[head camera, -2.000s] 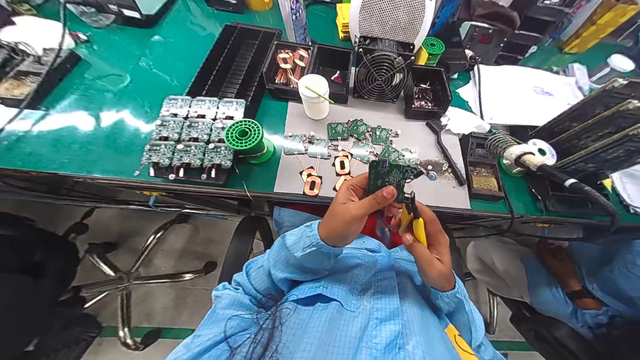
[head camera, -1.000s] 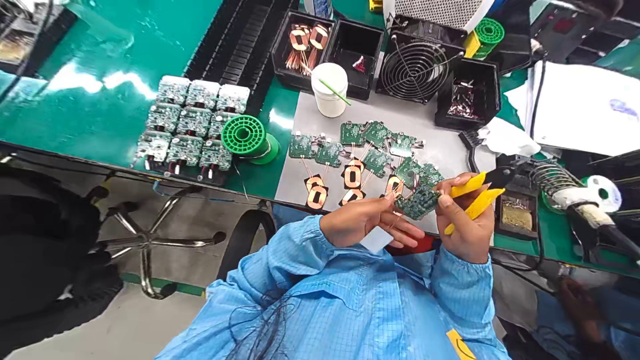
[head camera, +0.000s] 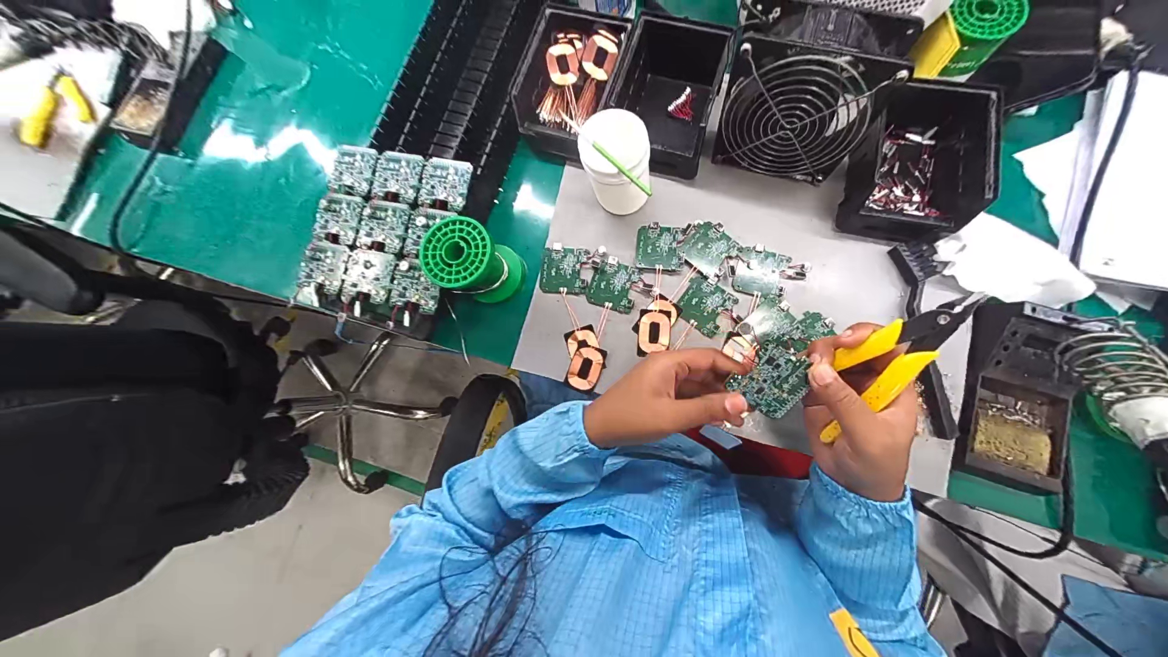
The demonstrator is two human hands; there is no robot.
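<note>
A green circuit board [head camera: 771, 379] is held between my two hands. My left hand [head camera: 666, 397] has its fingertips at the board's left edge; whether they grip it is hard to tell. My right hand [head camera: 862, 411] pinches the board's right edge with thumb and finger and also holds yellow-handled cutters [head camera: 881, 365], jaws pointing up and right. Beyond the hands, several green circuit boards [head camera: 707, 306] lie on the grey mat, some wired to copper coils [head camera: 654, 331]. A white bottle [head camera: 614, 164] with a green stick across its top stands behind them.
Left of the mat are a green spool [head camera: 470, 260] and a block of populated boards [head camera: 374, 233]. Black bins [head camera: 671, 91] and a fan [head camera: 794, 119] line the back. On the right are a black brush-like tool [head camera: 926, 338], a sponge tray [head camera: 1013, 438] and a coiled iron holder [head camera: 1113, 370].
The cutters, earlier pointing down near the board, now point up and away in my right hand. My left hand, spread below the board one second ago, now has its fingertips at the board's edge.
</note>
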